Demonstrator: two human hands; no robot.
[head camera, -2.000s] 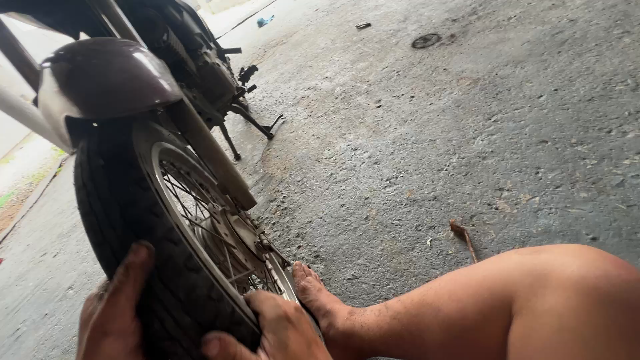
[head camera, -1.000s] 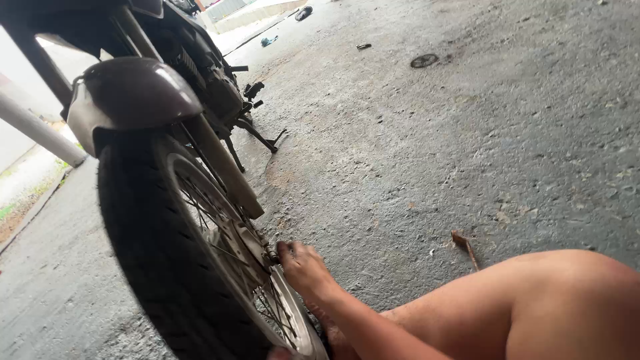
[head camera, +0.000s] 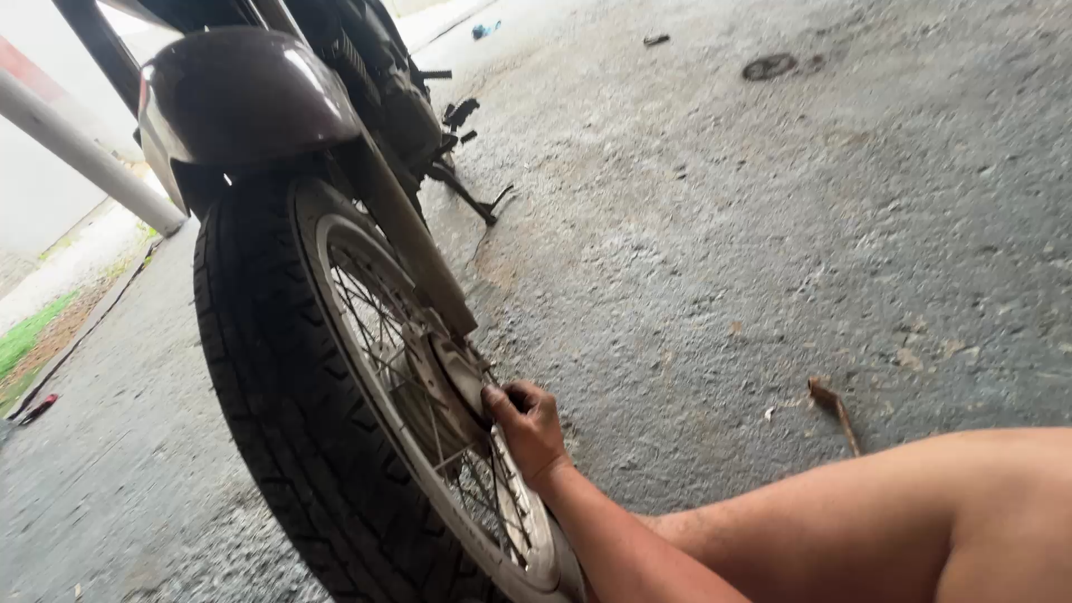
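Observation:
The motorcycle's front wheel, with a black tyre (head camera: 276, 377), a metal rim (head camera: 402, 444) and wire spokes, stands tilted across the view beneath a dark fender (head camera: 243, 96). A fork leg (head camera: 414, 243) runs down to the wheel's hub (head camera: 456, 377). My right hand (head camera: 529, 427) is at the hub's side, near the axle end, with thumb and fingers curled together. Whether it grips a small part there cannot be made out. My left hand is out of view.
My bare leg (head camera: 837, 502) lies at the lower right. A rusty metal tool (head camera: 829, 406) rests on the rough concrete floor (head camera: 670, 276) beyond it. The motorcycle's stand (head camera: 477, 201) is behind the wheel. Farther off lie a dark ring-shaped part (head camera: 769, 67) and a blue item (head camera: 484, 30).
Two seconds ago both my hands were on the tyre and rim. My right hand has since moved to the hub area, and my left hand has left the view.

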